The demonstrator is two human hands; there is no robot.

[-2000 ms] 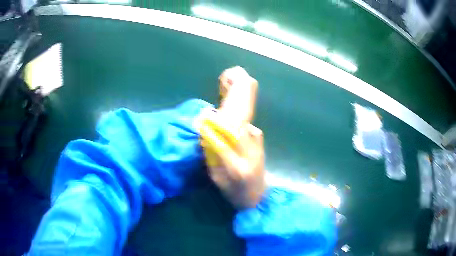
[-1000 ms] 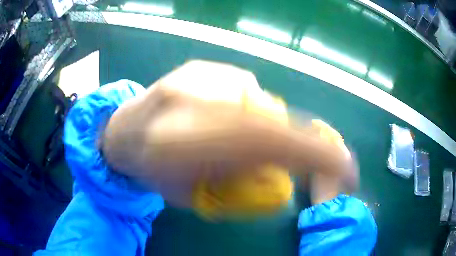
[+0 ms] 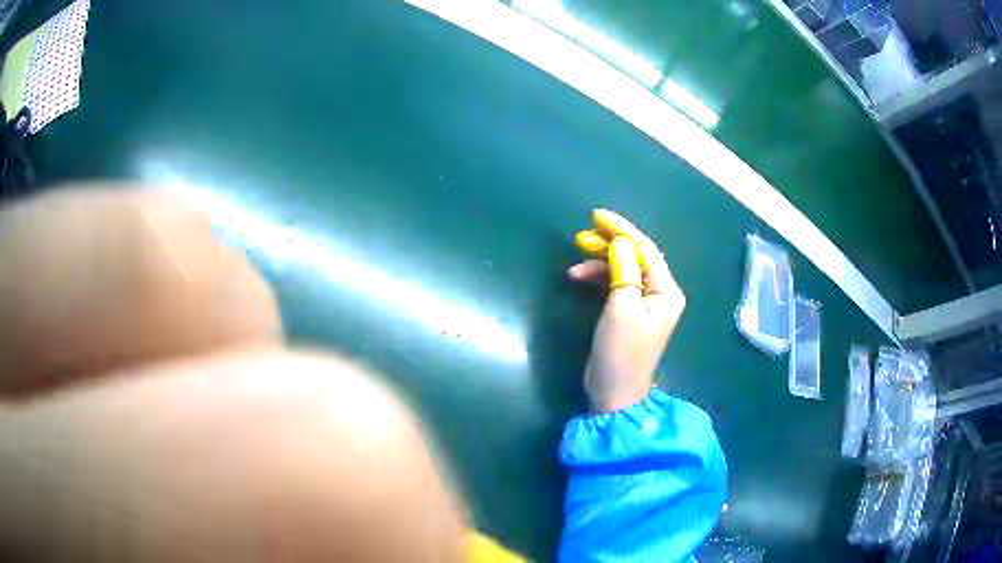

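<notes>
My left hand is very large and blurred, close to the camera at the lower left. A bit of yellow finger cot shows at the bottom edge below it. Its fingertips are hidden or cut off, so what it holds cannot be told. My right hand, in a blue sleeve, is over the green bench right of centre. Its fingers are loosely curled and slightly apart, with yellow finger cots, and nothing shows in them. The two hands are apart.
Pale clear panes lie in a larger pile and a smaller one at right. Clear plastic bags lie farther right. A white rail borders the green conveyor. A label sheet is at upper left.
My hands were together, then overlapped in a blur; now they are apart. My left hand has come close to the camera at the lower left. The view has shifted.
</notes>
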